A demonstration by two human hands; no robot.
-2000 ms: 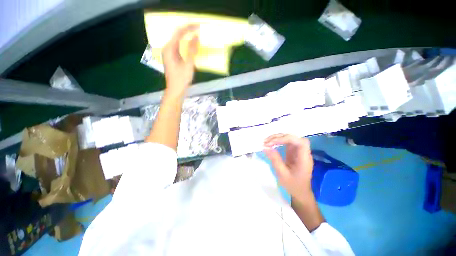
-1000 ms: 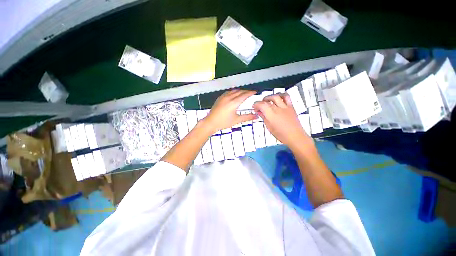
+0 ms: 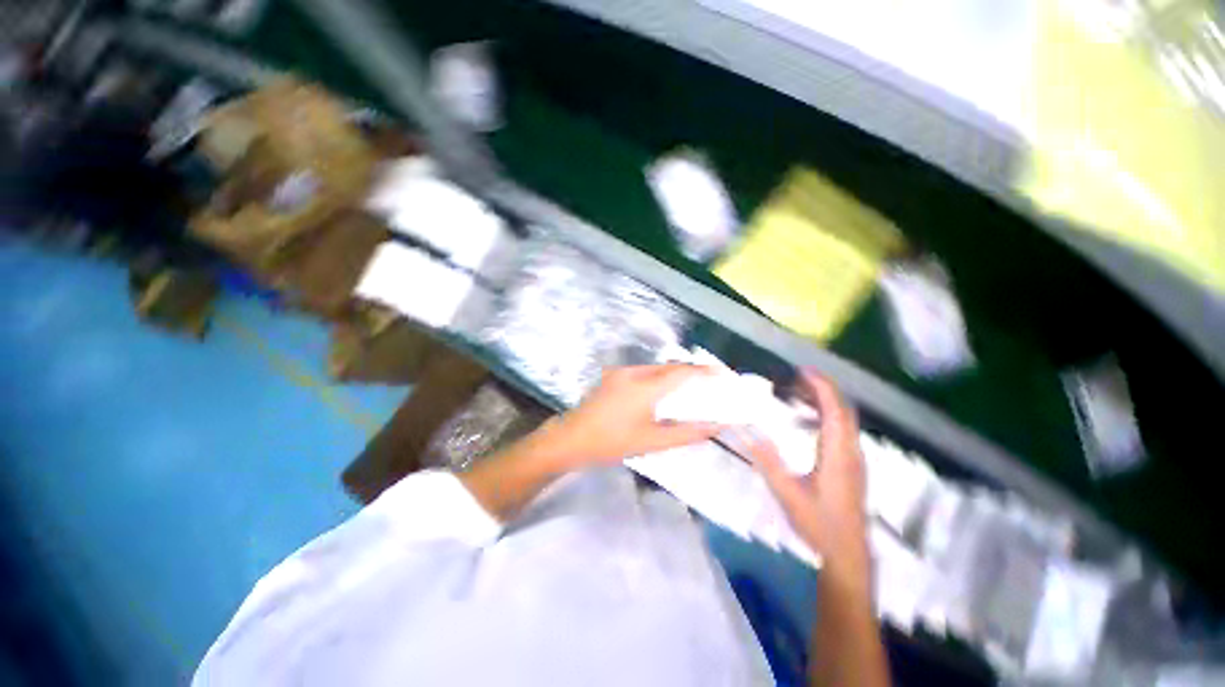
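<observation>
The picture is blurred. My left hand (image 3: 638, 413) and my right hand (image 3: 826, 477) are at the row of white retail boxes (image 3: 719, 481) on the narrow bench. Between them they grip the two ends of a short group of white boxes (image 3: 732, 400) in the back row. The exact finger contact and the number of boxes are unclear. The front row lies just below my hands and runs on to the right under my right hand. A yellow label sheet (image 3: 809, 255) lies flat on the green belt beyond the metal rail, and neither hand touches it.
Single white packs lie on the belt (image 3: 571, 101), one on each side of the sheet (image 3: 692, 201) (image 3: 924, 320). A shiny polybag of parts (image 3: 571, 315) and white box stacks (image 3: 419, 282) are left of my hands. An open brown carton (image 3: 289, 175) stands farther left. A pale shelf edge (image 3: 806, 67) crosses above.
The view has swung left and tilted. Since the oldest frame, my left hand has let go of the yellow sheet, which lies on the belt, and both hands have come together at the boxes.
</observation>
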